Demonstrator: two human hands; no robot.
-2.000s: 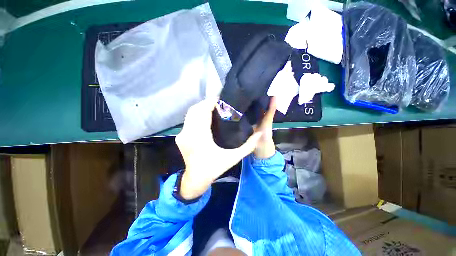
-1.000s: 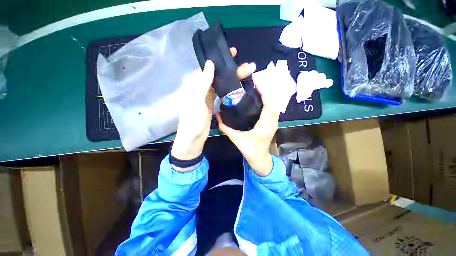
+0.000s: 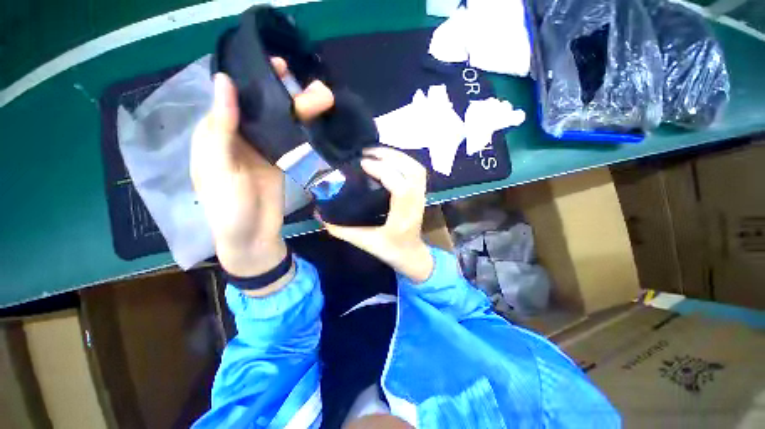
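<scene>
Black over-ear headphones (image 3: 264, 113) are held up above the mat, with a shiny silver-blue reflective part near the lower ear cup. My left hand (image 3: 239, 184) grips the headband, its fingers passing through to the inner side. My right hand (image 3: 390, 205) holds the lower ear cup from below and the right. A frosted poly bag (image 3: 163, 159) lies flat on the left of the mat, partly hidden by my left hand and the headphones. A white cloth (image 3: 432, 130) lies on the mat right of the headphones.
The black mat (image 3: 126, 230) lies on the green bench (image 3: 50, 226). More white cloths (image 3: 495, 42) lie at the back. Plastic-wrapped black items (image 3: 579, 75) sit on a blue tray (image 3: 591, 136) at the right. Open cartons (image 3: 579, 243) stand below, one holding pale bundles (image 3: 503, 260).
The headphones have turned in my hands and moved left, over the poly bag. The white cloth beside my right hand now lies uncovered. The whole view has shifted and tilted.
</scene>
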